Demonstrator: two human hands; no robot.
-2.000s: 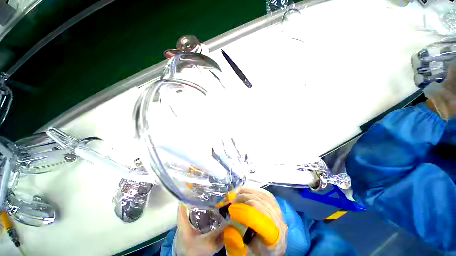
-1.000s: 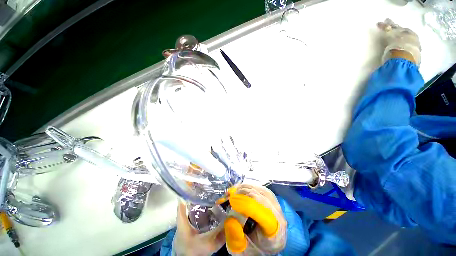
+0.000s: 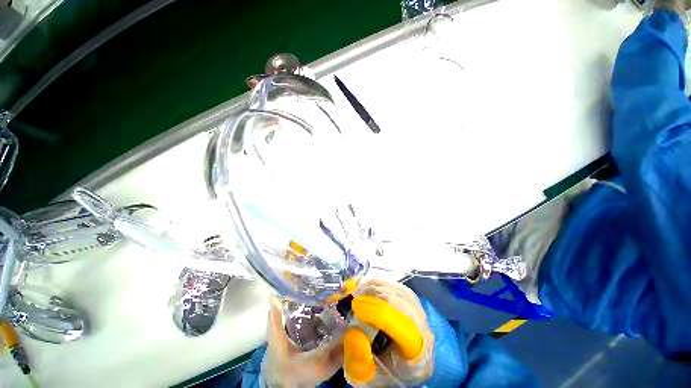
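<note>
A large clear glossy balloon-dog lamp body (image 3: 227,178) stands over the bench edge in front of me, with clear oval segments and a whitish inner tube. My left hand (image 3: 297,362), in a pale thin glove, holds a clear segment at its lower end. My right hand (image 3: 394,326), with orange finger cots on its fingertips, grips a small black tool (image 3: 380,342) against the joint beside it. The tool's shape is mostly hidden by the fingers. A clear segment with a knobbed end (image 3: 504,267) points right over the bench edge.
A slim dark stick (image 3: 356,104) lies on the white bench (image 3: 485,144). More clear figure parts (image 3: 53,318) and an orange air gun (image 3: 10,338) are at left. A person's blue sleeve (image 3: 648,98) is at right. The dark green conveyor (image 3: 151,83) runs behind; a blue frame (image 3: 504,299) is below.
The neighbouring person's arm reached across the bench, then moved farther right. The clear part at the far right has left view. My hands and the lamp body have barely moved.
</note>
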